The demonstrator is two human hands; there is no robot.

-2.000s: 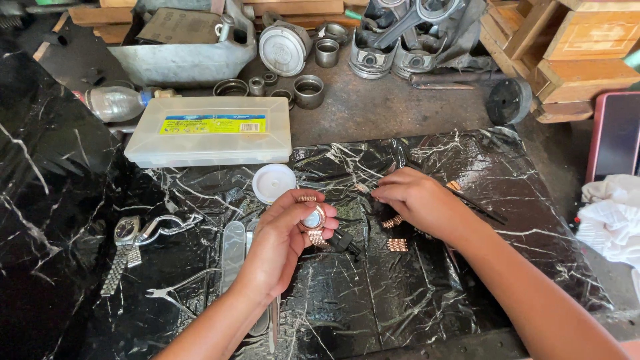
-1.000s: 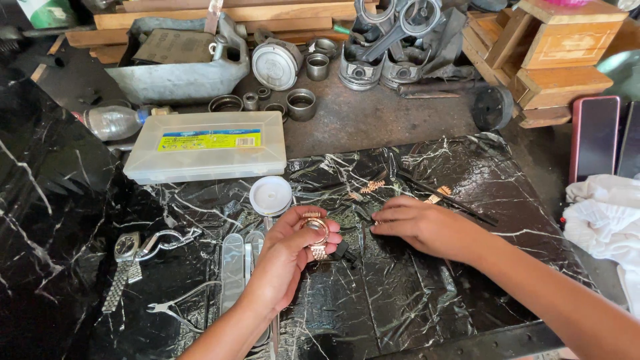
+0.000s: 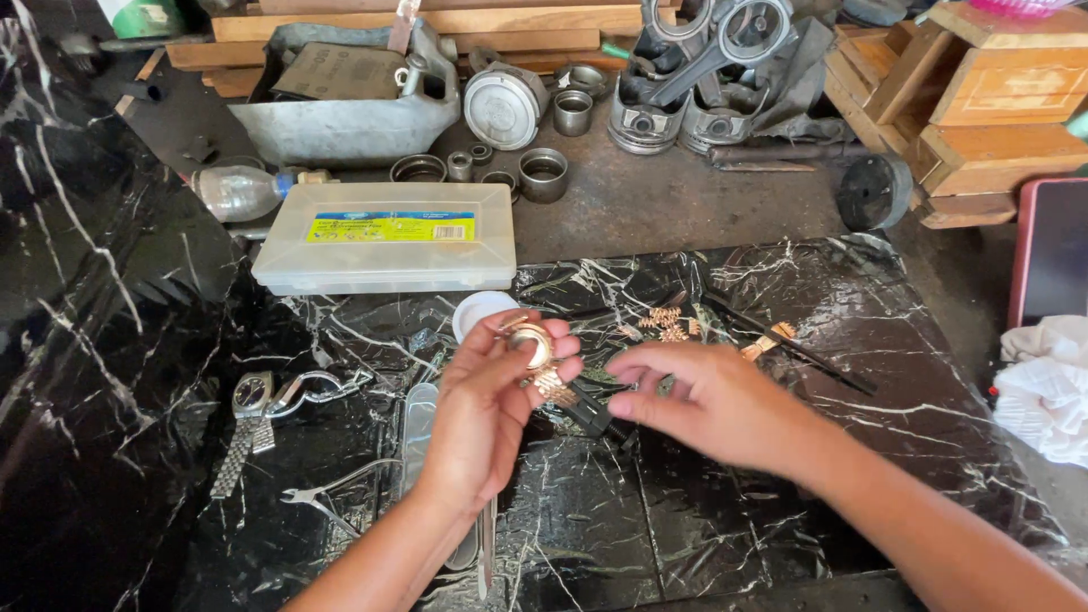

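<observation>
A rose-gold wristwatch [image 3: 535,348] is held in my left hand [image 3: 489,399], its case between thumb and fingers and part of its metal band hanging below. My right hand [image 3: 697,399] is to the right of it, fingers curled and apart, with nothing visible in them. A black tool [image 3: 595,416] lies between the hands, partly covered. Loose rose-gold band links [image 3: 667,321] lie behind my right hand, near a black rod [image 3: 816,361] and another gold band piece [image 3: 769,340]. Behind my left hand is a white round lid or dish [image 3: 480,310].
Left of my left hand lie a silver wristwatch [image 3: 251,399] and nippers [image 3: 319,497]. A clear plastic case [image 3: 387,255] stands behind them. Farther back are engine pistons [image 3: 646,115], metal rings [image 3: 542,174] and a wooden block stand [image 3: 1003,153]. A phone [image 3: 1050,255] and white cloth [image 3: 1045,382] are at right.
My right hand has moved from the loose gold links toward the watch. The gold links near it now lie uncovered. My left hand still holds the watch.
</observation>
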